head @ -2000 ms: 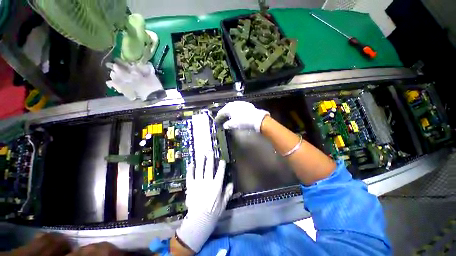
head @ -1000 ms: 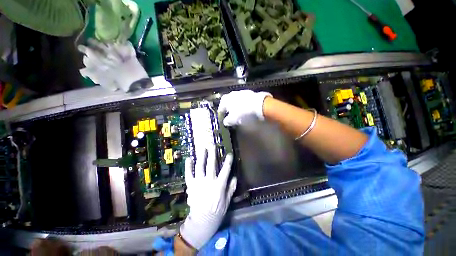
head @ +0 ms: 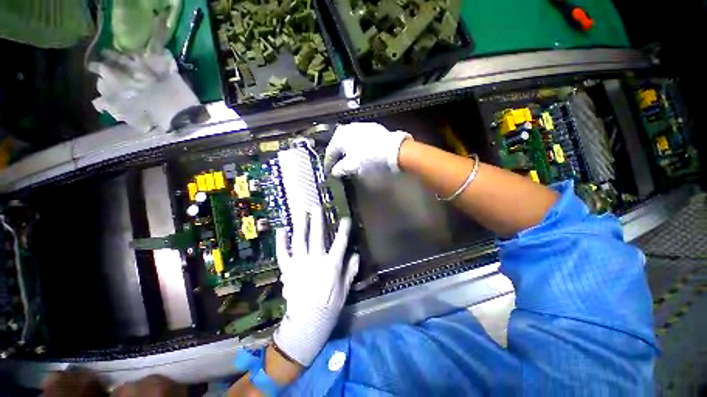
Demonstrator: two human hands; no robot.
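A green circuit board (head: 225,225) with yellow blocks lies in a black carrier on the conveyor in front of me. A pale ribbed bar (head: 298,182) runs along its right side. My gloved left hand (head: 313,283) lies flat, fingers spread, its fingertips on the lower end of the bar. My gloved right hand (head: 364,150) is at the board's upper right corner, fingers curled down at the carrier edge; whether it holds something is hidden. A long olive piece (head: 338,198) lies along the right edge between my hands. Another olive piece (head: 164,242) sticks out at the left edge.
Two black bins of olive pieces (head: 267,46) (head: 399,31) stand behind the rail (head: 496,68). White gloves (head: 139,87) and a pale green fan (head: 143,22) are upper left. A screwdriver (head: 577,15) lies upper right. Other boards (head: 535,139) sit right and far left. Blurred brown shapes show lower left.
The view has shifted, so the bins and gloves sit higher in the picture. Both hands stay at about the same places on the board, the right one still at its upper right corner.
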